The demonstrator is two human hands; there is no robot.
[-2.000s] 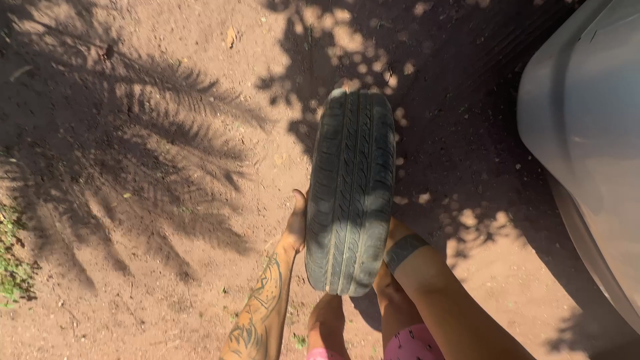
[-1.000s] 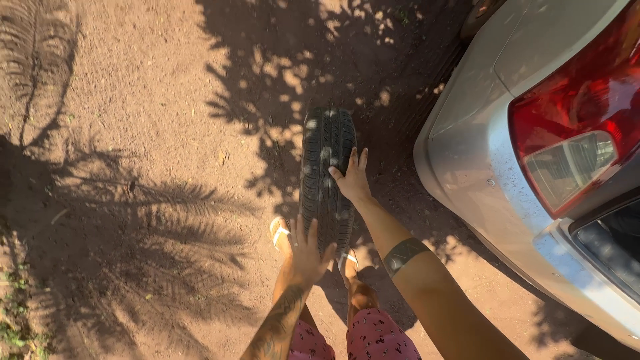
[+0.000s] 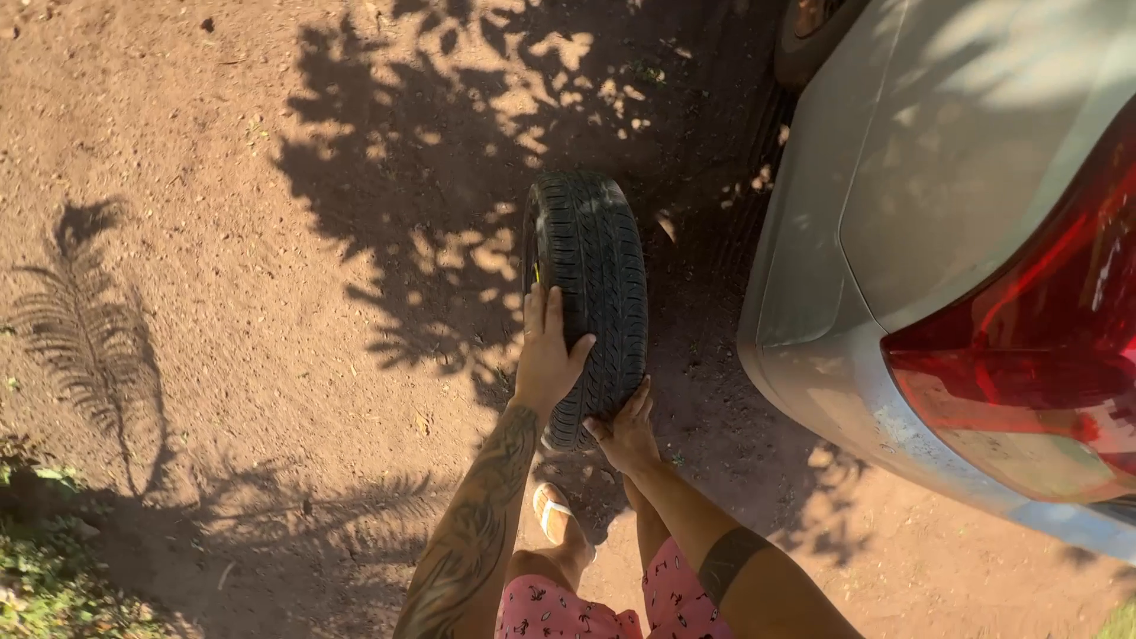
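A black rubber car tyre (image 3: 596,257) stands upright on its tread on the dirt in front of me, with a bit of yellow showing on its left side. My left hand (image 3: 548,351) rests on the tread's left edge, fingers pointing forward and thumb lying across the tread. Lower down, my right hand (image 3: 627,428) touches the near right part of the tyre, its thumb on the tread and its fingers along the right side. Neither hand wraps fully around the tyre. The tyre's right face and its contact with the ground are hidden.
At right stands a silver car, its rear bumper (image 3: 808,355) and red tail light (image 3: 1021,355) close by; a car wheel (image 3: 812,27) shows at the top. My sandalled foot (image 3: 557,515) is just behind the tyre. Green plants (image 3: 62,550) grow at lower left.
The left hand, off the tyre a second ago, now lies on its left edge. The right hand has moved from the tread's top to its near right side. The view has shifted along the car.
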